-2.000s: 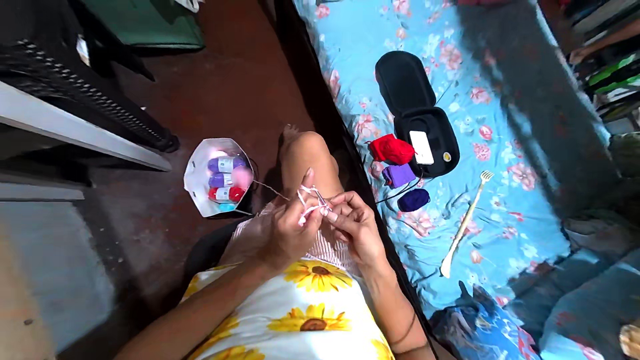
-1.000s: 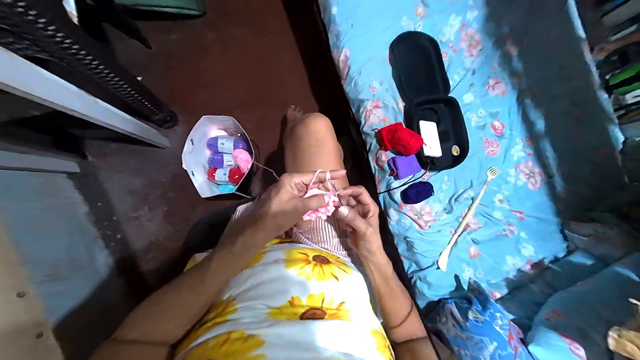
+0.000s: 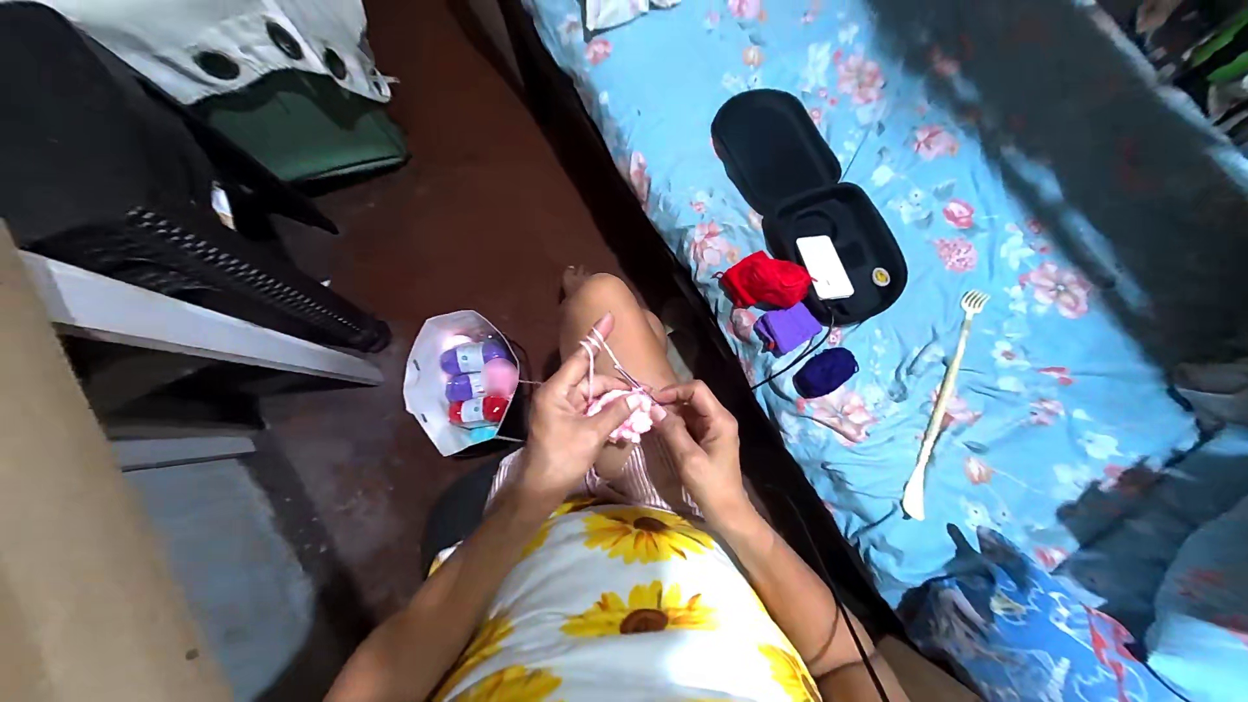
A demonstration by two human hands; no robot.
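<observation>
My left hand (image 3: 573,414) holds a small piece of pink and white crochet work (image 3: 629,411), with pale yarn looped over its raised index finger. My right hand (image 3: 697,439) pinches the right edge of the piece; a thin tool seems to lie in its fingers, too small to tell for sure. A strand of yarn runs left from the hands to a white container (image 3: 421,395) holding purple, red, pink and teal yarn balls.
On the flowered bed sheet (image 3: 916,185) lie red yarn (image 3: 765,281), purple yarn (image 3: 788,329), dark blue yarn (image 3: 826,373), an unzipped black case (image 3: 848,219) with a white object, and a back scratcher (image 3: 941,409). A black chair (image 3: 244,263) stands at the left.
My left index finger has risen, and the yarn over it now stretches up from the piece. Both hands stay on the work. The view has shifted somewhat.
</observation>
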